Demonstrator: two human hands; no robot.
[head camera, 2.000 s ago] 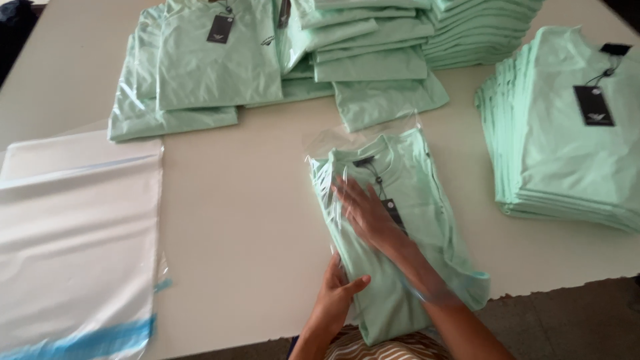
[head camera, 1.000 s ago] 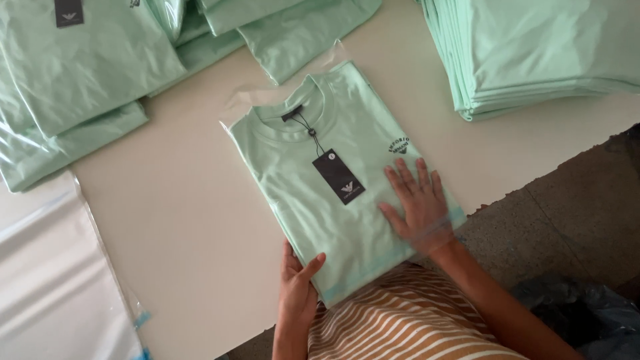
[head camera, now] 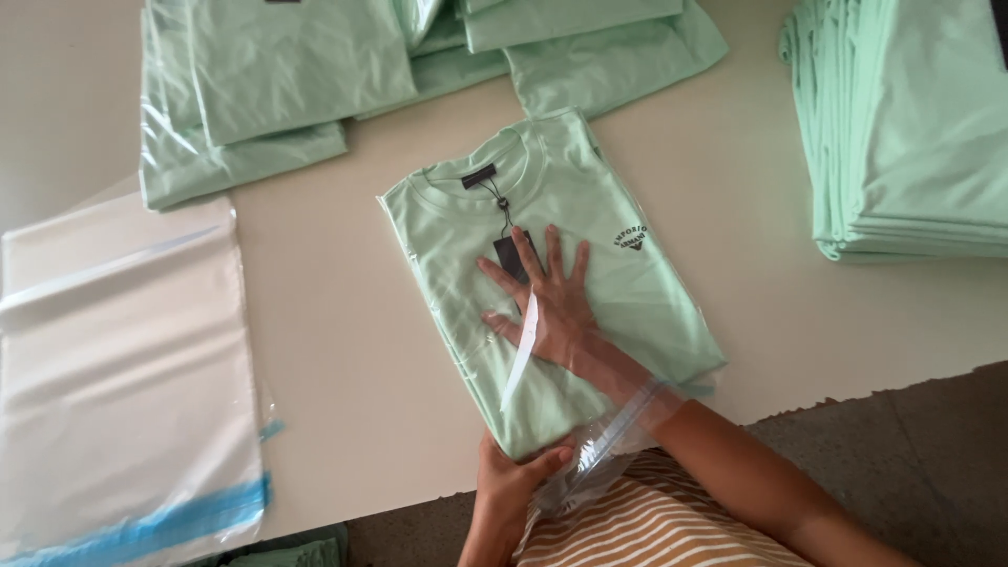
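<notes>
A folded mint-green T-shirt (head camera: 630, 315) lies in a clear plastic bag on the table, its collar pointing away from me. My right hand (head camera: 551, 307) is inside the bag, palm down with fingers spread on the shirt front, partly over the black hang tag (head camera: 512, 256). The bag's open end (head camera: 614, 433) surrounds my right wrist. At the near left corner of the shirt, my left hand (head camera: 516, 472) grips the bagged shirt's lower edge between thumb and fingers.
Bagged green shirts (head camera: 299, 71) lie at the back. A tall stack of folded green shirts (head camera: 929, 142) stands at the right. Flat clear bags with a blue strip (head camera: 126, 354) lie at the left. The table's uneven near edge (head camera: 866, 394) borders a dark floor.
My right hand has moved from near the shirt's lower right to the hang tag, which showed uncovered one second ago. My left hand stays at the lower left corner.
</notes>
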